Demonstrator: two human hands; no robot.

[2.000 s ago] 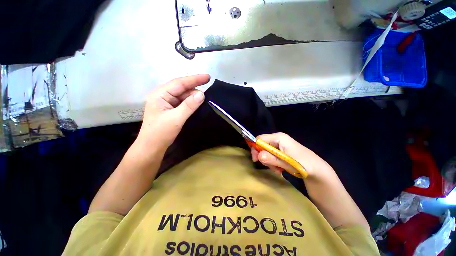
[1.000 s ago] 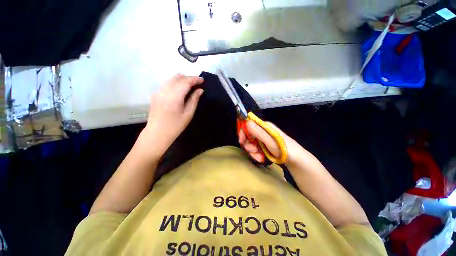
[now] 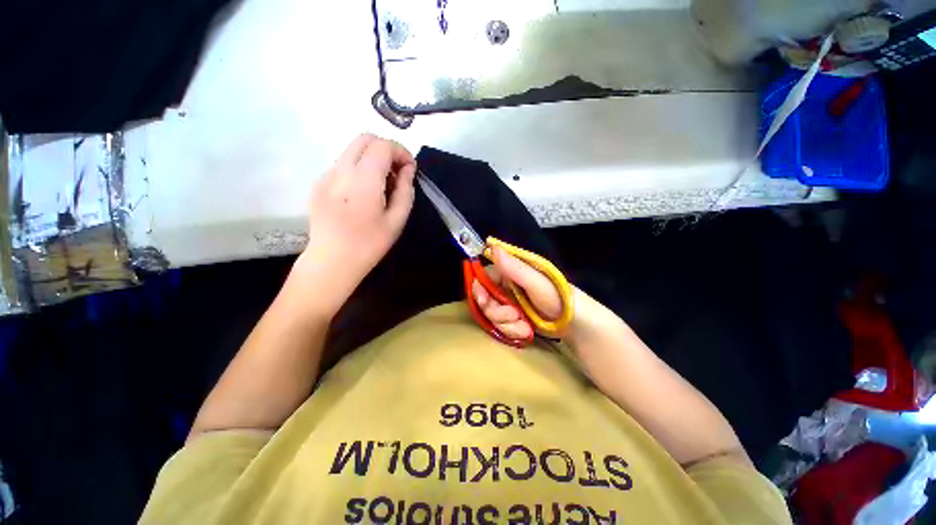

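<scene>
A black garment piece (image 3: pixel 467 190) lies over the table's front edge and down onto my lap. My left hand (image 3: pixel 372 195) has its thumb and fingertips together at the garment's left corner and pinches it; the pinched part is mostly hidden by the fingers. My right hand (image 3: pixel 523 297) holds the fabric scissors (image 3: pixel 452 220) by their red-orange and yellow handles. The handles are spread a little. The blades point up and left over the black fabric, with the tips right beside my left fingertips.
The machine bed cover (image 3: pixel 493 72) is set in the white table (image 3: pixel 226 195). A loose black pile (image 3: pixel 92 62) lies at the upper left. A blue plastic tray (image 3: pixel 826 133) with a pale strip across it stands at the right. Red and white items lie lower right.
The scissors have moved left and down, so their tips now meet my left fingertips. The red and yellow handles have spread since the first frame. My left fingers have closed together at the corner.
</scene>
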